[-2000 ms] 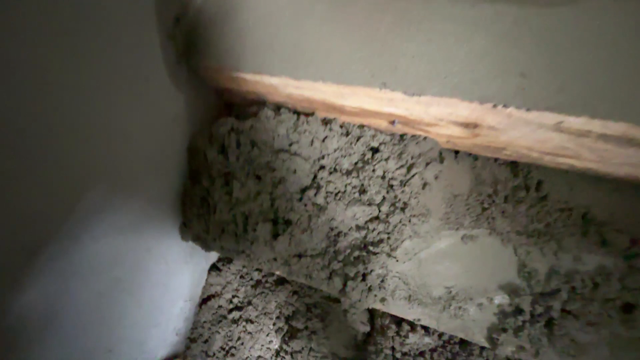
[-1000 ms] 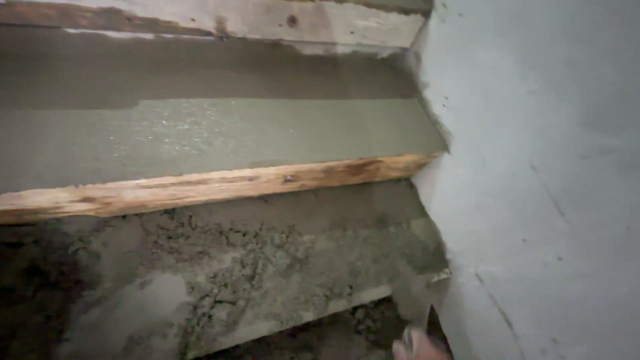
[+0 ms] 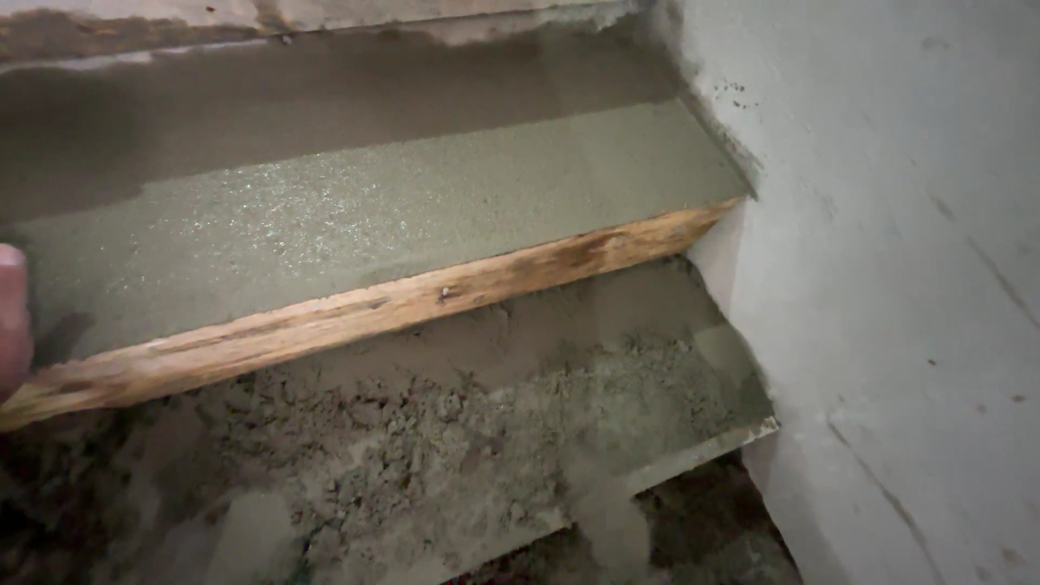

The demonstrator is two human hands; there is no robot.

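At the left edge, a small part of my left hand (image 3: 13, 317) shows beside the wooden board (image 3: 447, 292), close to its left end; whether it touches the board or holds anything is hidden. The board runs along the front of a smooth, wet concrete step (image 3: 390, 203). Below it lies a lower step with rough, crumbly mortar (image 3: 431, 431) on it. A blurred grey shape (image 3: 605, 520) crosses the lower step's front edge; I cannot tell what it is. My right hand is not in view.
A grey plastered wall (image 3: 894, 244) bounds the steps on the right. Another board (image 3: 162, 28) spans the top left, above the upper step. Dark, rough material (image 3: 707, 512) lies beneath the lower step's edge.
The view has swung from the steps' left end to their right end. The hand seen low at the right a second ago is gone from there; part of a hand now shows at the left edge.
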